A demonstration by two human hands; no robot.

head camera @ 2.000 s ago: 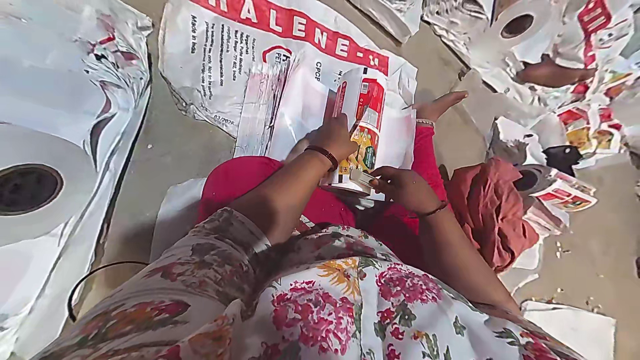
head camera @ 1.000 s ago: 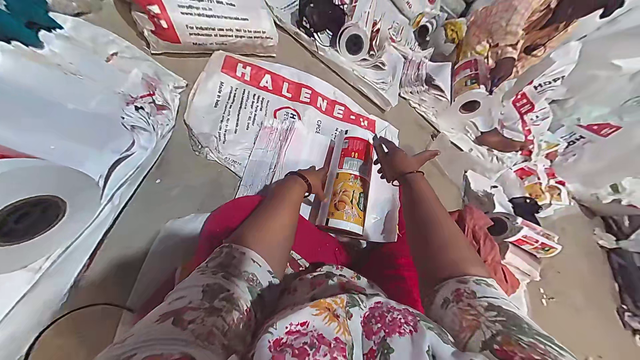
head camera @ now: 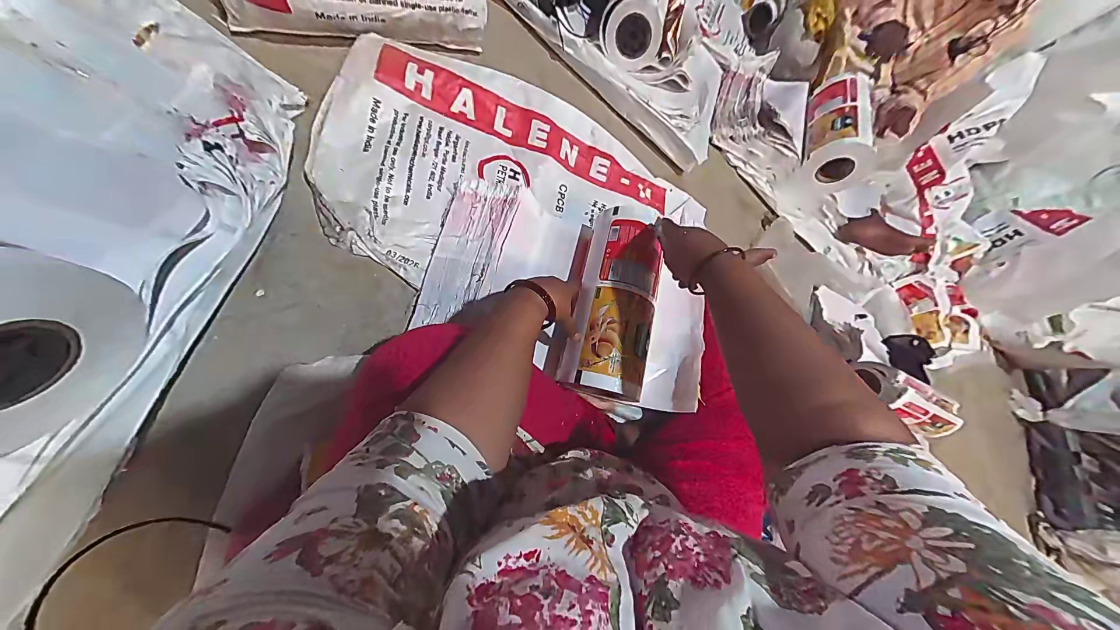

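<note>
A roll of printed plastic film (head camera: 617,306), red and yellow, lies lengthwise on a white sheet (head camera: 681,350) over my lap. My left hand (head camera: 564,302) is at the roll's left side, its fingers partly hidden; whether they grip it I cannot tell. At the upper right end of the roll, my right hand (head camera: 687,249) touches the printed film with its fingertips, one finger pointing away to the right. A stack of thin white strips or sheets (head camera: 472,236) lies left of the roll, on a white printed sack (head camera: 385,157).
A large white roll (head camera: 79,350) rests on plastic sheeting at the left. More printed film rolls (head camera: 836,131) and crumpled white sacks (head camera: 1006,201) lie at the upper right, near another person's hand (head camera: 884,234). A reddish cloth and a dark thin cable (head camera: 131,525) are nearby.
Two seconds ago both hands were close together at the printed film; they have since moved to opposite sides of the roll. The view has shifted.
</note>
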